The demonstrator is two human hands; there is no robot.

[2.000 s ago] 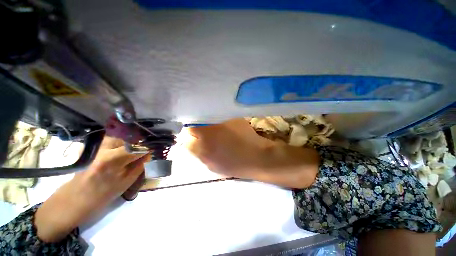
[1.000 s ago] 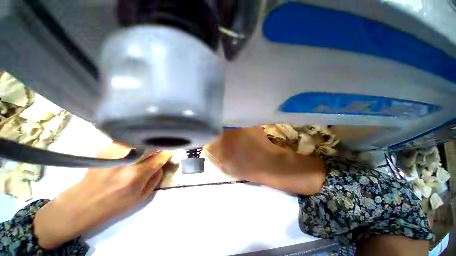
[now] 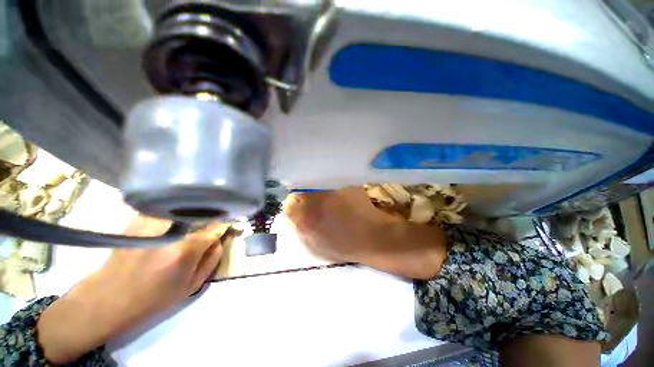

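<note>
My left hand (image 3: 154, 269) rests on the pale machine bed (image 3: 287, 258) at the lower left, fingers bent toward the needle area. My right hand (image 3: 337, 222) lies on the bed right of the small grey tension dial (image 3: 260, 244), its fingertips pointing toward the same area. The needle, the presser foot and whatever is between the fingertips are hidden by the machine parts and the hands. A large grey knob (image 3: 195, 154) hangs close to the camera over the left hand's fingers.
The white-grey machine head (image 3: 444, 122) with blue stripes fills the top. Beige pieces (image 3: 423, 203) are heaped behind my right hand. More beige pieces lie at the left (image 3: 43, 201) and far right (image 3: 599, 244). A dark curved bar (image 3: 79, 233) crosses the left side.
The view has shifted, bringing the large grey knob into sight since the oldest frame. It now sits lower and further left than one second ago. Both hands stay in nearly the same place.
</note>
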